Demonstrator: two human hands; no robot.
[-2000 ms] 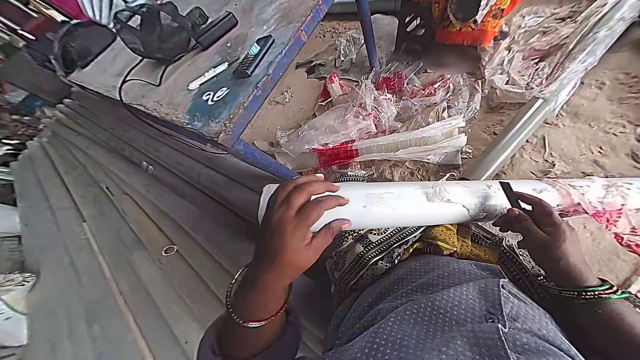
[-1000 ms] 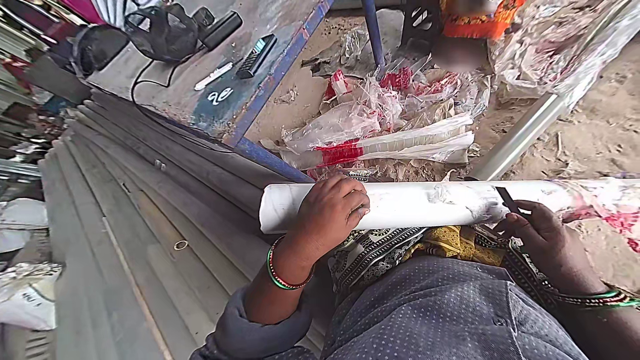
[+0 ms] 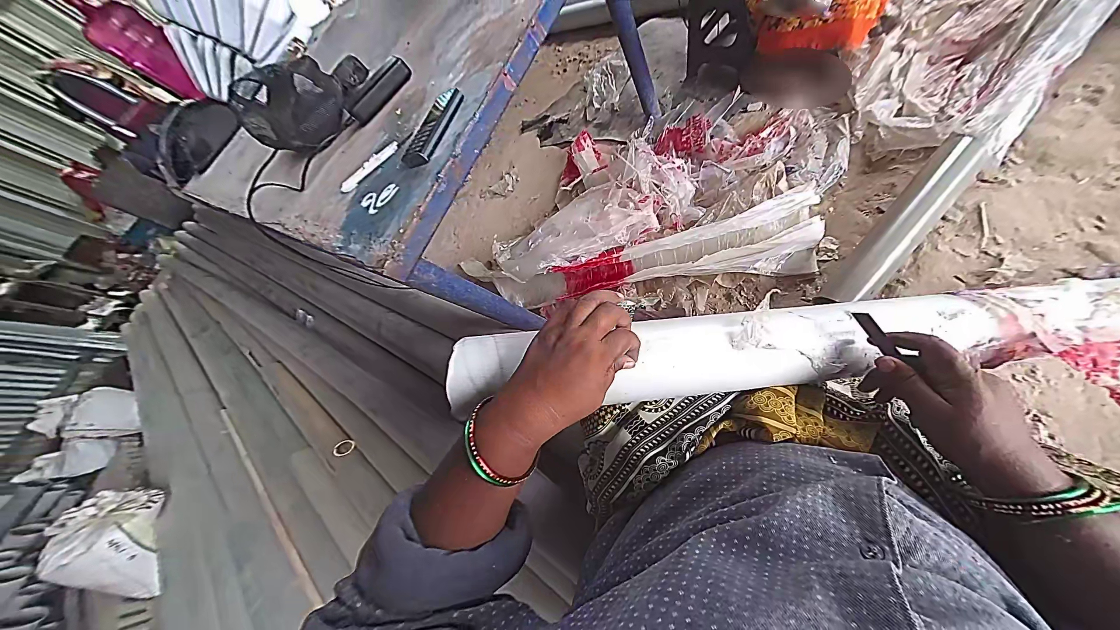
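Note:
A long white tube [image 3: 700,354] lies across my lap, with wrinkled clear and red plastic wrap [image 3: 1050,324] around its right part. My left hand [image 3: 582,363] rests over the tube near its left end, fingers curled on top. In my right hand [image 3: 941,398] is a thin dark blade-like tool [image 3: 871,332], its tip against the tube's side where the surface looks scuffed and torn. Whether the tube is plastic or a wrapped roll, I cannot tell.
Crumpled clear and red plastic wrap [image 3: 647,206] lies on the sandy ground ahead. A blue-edged table [image 3: 472,131] holds a black phone-like device [image 3: 433,127], a white marker [image 3: 369,168] and a black strapped item [image 3: 289,103]. Long grey metal profiles [image 3: 262,394] lie at left; a metal bar [image 3: 927,210] stands right.
My left hand has shifted from an open, spread pose near the tube's end to curled fingers a little further right. The right hand stays at about the same part of the tube with the tool.

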